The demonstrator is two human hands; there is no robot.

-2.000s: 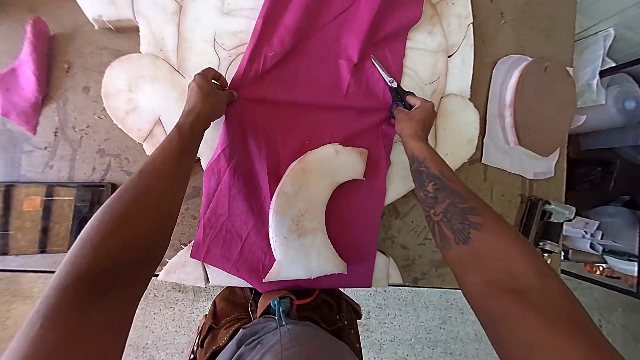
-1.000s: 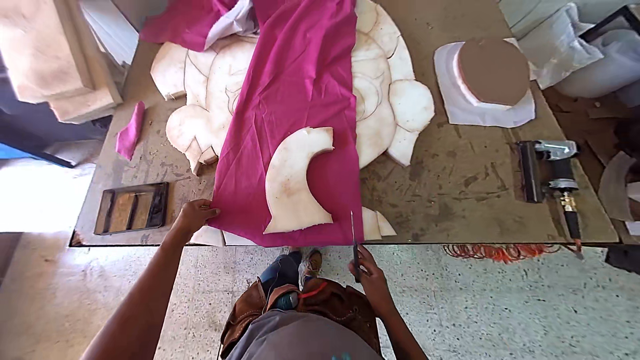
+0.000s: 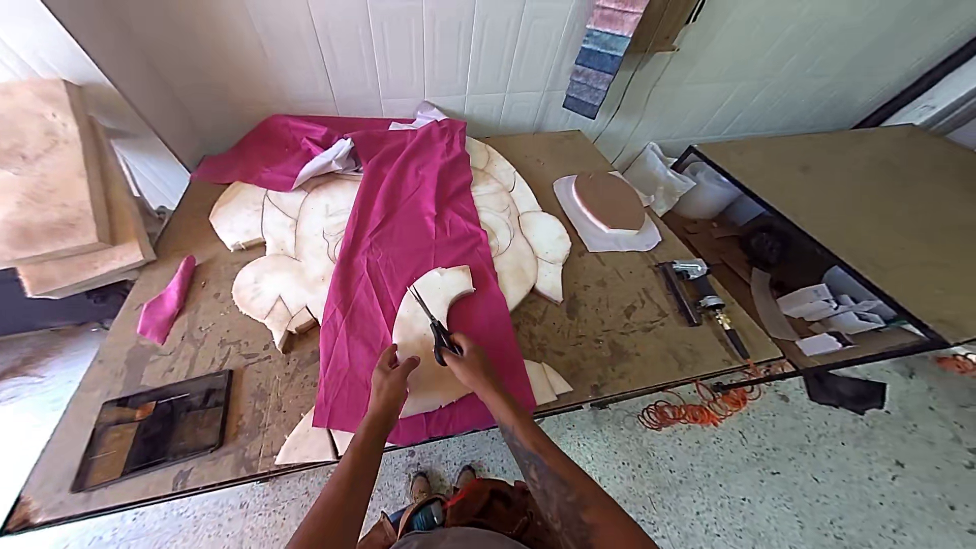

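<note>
My right hand (image 3: 467,364) holds dark-handled scissors (image 3: 436,328) by their handles, their blades pointing up and left over a curved piece of off-white foam (image 3: 418,324). That foam lies on a long magenta fabric sheet (image 3: 412,229). At the foam's left edge is my left hand (image 3: 393,377), thumb and fingers close together; whether it pinches anything cannot be told. Beneath the magenta sheet, larger foam shapes (image 3: 293,221) with drawn lines spread to both sides. More magenta fabric with a pale underside is bunched at the back left.
A pneumatic staple gun (image 3: 698,286) rests on the right of the worktable (image 3: 610,335), its orange coiled hose (image 3: 694,412) hanging past the edge. A brown-topped foam round (image 3: 610,200) lies behind it. At left are a magenta scrap (image 3: 166,301) and a dark tray (image 3: 156,427).
From the sheet's near corners, both hands have moved in over the curved foam. The scissors have come along in my right hand. The view has shifted to show more of the wall.
</note>
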